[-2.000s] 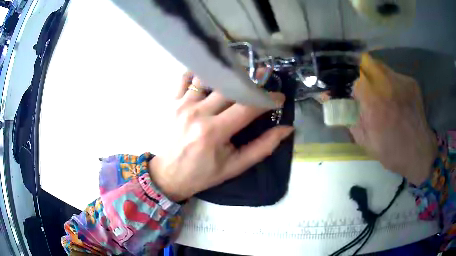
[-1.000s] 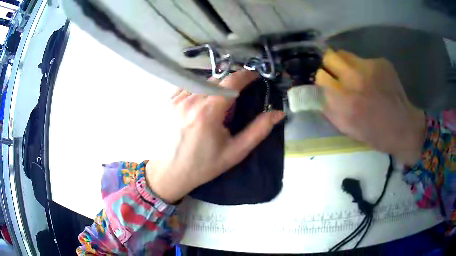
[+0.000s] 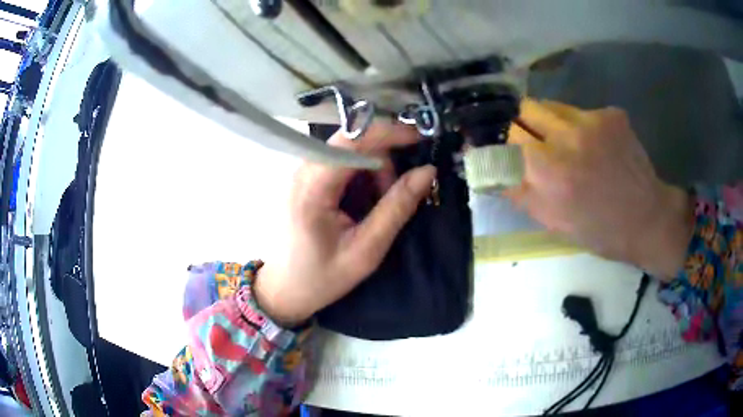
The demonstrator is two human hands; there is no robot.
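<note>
A dark rounded zipped pocket lies at the machine, its far end hidden under the head. A zipper runs along its upper part, with a small shiny slider beside my left thumb tip. My left hand grips the pocket, thumb on top near the zipper and fingers curled into the fabric, fingertips partly hidden. My right hand is behind and right of the cream tension knob; its fingertips are partly hidden. A thin dark line shows at its fingers, but I cannot tell what it is.
The pale sewing machine head hangs over the work, with bent wire thread guides in front. Yellow tape edges the metal bed. A knotted dark cord lies over the printed ruler. Dark pieces lie at far left.
The view has shifted. My left thumb has drawn in toward the fingers, from spread out to bent near the slider. My right hand stays beside the tension knob.
</note>
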